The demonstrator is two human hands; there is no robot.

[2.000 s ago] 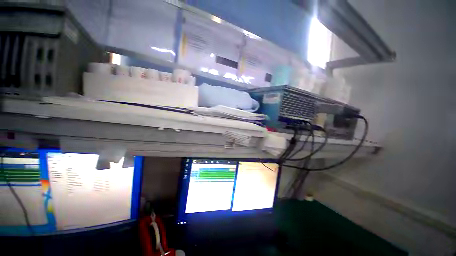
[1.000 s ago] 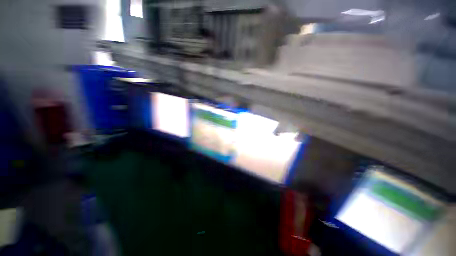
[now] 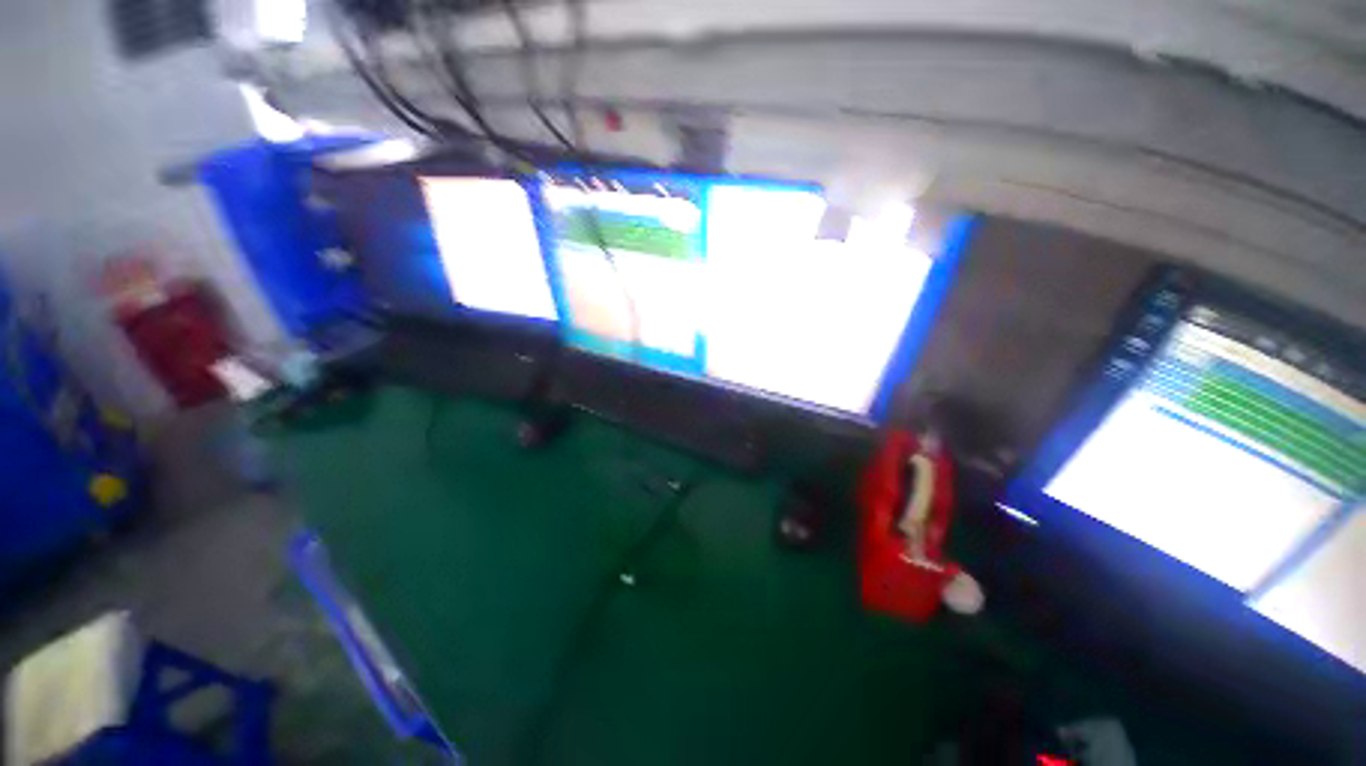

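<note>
Neither of my hands is in the picture. A green mat [image 3: 495, 561] covers the bench in front of me. A red upright block with a pale roll, possibly a tape dispenser [image 3: 903, 531], stands on it right of the middle, with a small white round knob [image 3: 962, 594] beside it. A dark computer mouse [image 3: 797, 519] lies left of the red block, and another mouse [image 3: 539, 428] lies further left. A dark keyboard [image 3: 667, 424] lies under the middle monitor [image 3: 809, 292]. A thin cable crosses the mat.
Another lit monitor [image 3: 1221, 449] stands at right, and one more [image 3: 490, 247] at left. A shelf edge [image 3: 899, 75] runs above with cables hanging. A small red light [image 3: 1053, 760] glows at the bottom edge. A stool with blue legs [image 3: 202, 711] and pale top stands lower left.
My view has swung left and down from the shelf to the bench mat. The stool, mice and keyboard have come into clearer view. No hand shows in any frame.
</note>
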